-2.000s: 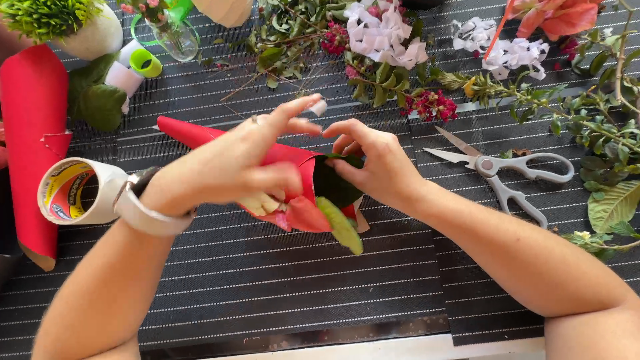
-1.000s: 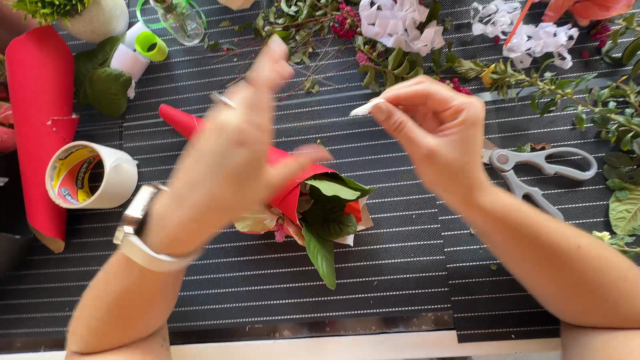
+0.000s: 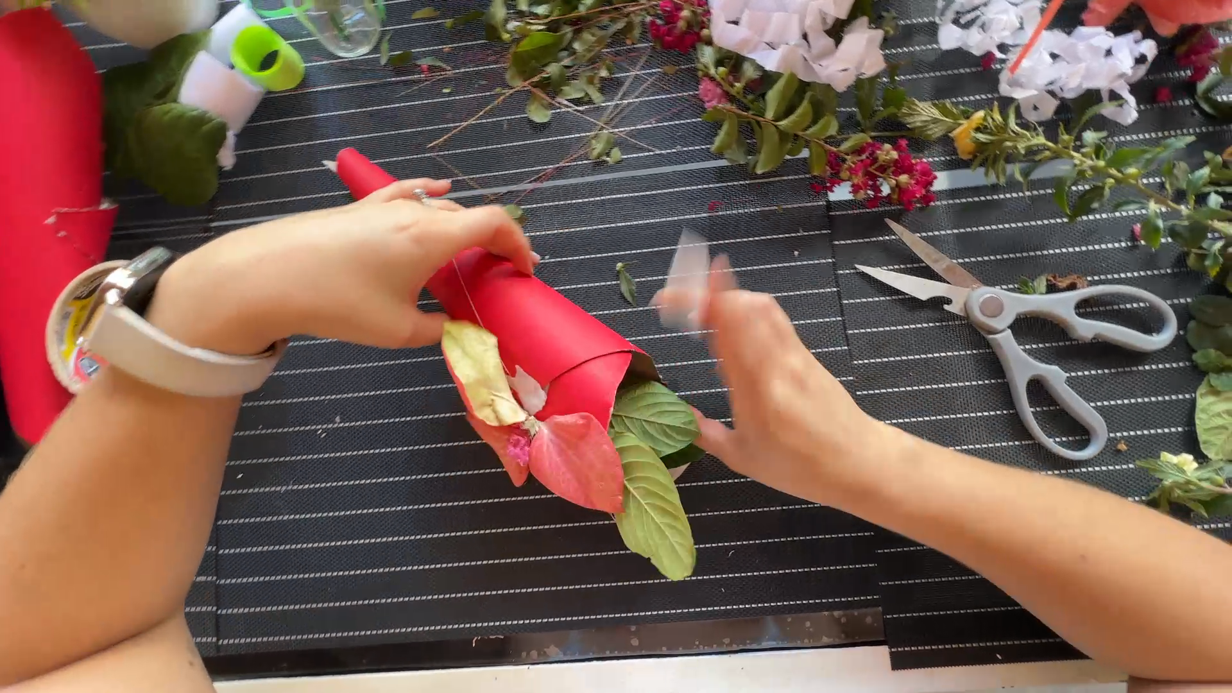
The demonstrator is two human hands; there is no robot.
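A red paper cone [image 3: 539,313] lies slanted on the dark striped mat, its wide end toward me and to the right. Green leaves [image 3: 654,491] stick out of its mouth, and a pink leaf [image 3: 577,462] with a pale yellow leaf lies along its near side. My left hand [image 3: 385,260] grips the narrower part of the cone from above. My right hand [image 3: 770,385], blurred at the fingertips, holds a small translucent strip of tape [image 3: 686,274]; its thumb touches the leaves at the cone's mouth.
Open grey-handled scissors [image 3: 1011,318] lie to the right. Cut branches with magenta flowers [image 3: 881,173] and white shredded paper [image 3: 799,38] spread along the far side. At left are a red paper roll [image 3: 43,221], a tape roll [image 3: 72,332] partly behind my wrist, and a lime-green ring [image 3: 268,58].
My left hand has come down onto the cone. My right hand has moved closer to the cone's mouth with the strip. The cone has turned, and its pink and yellow leaves now show more.
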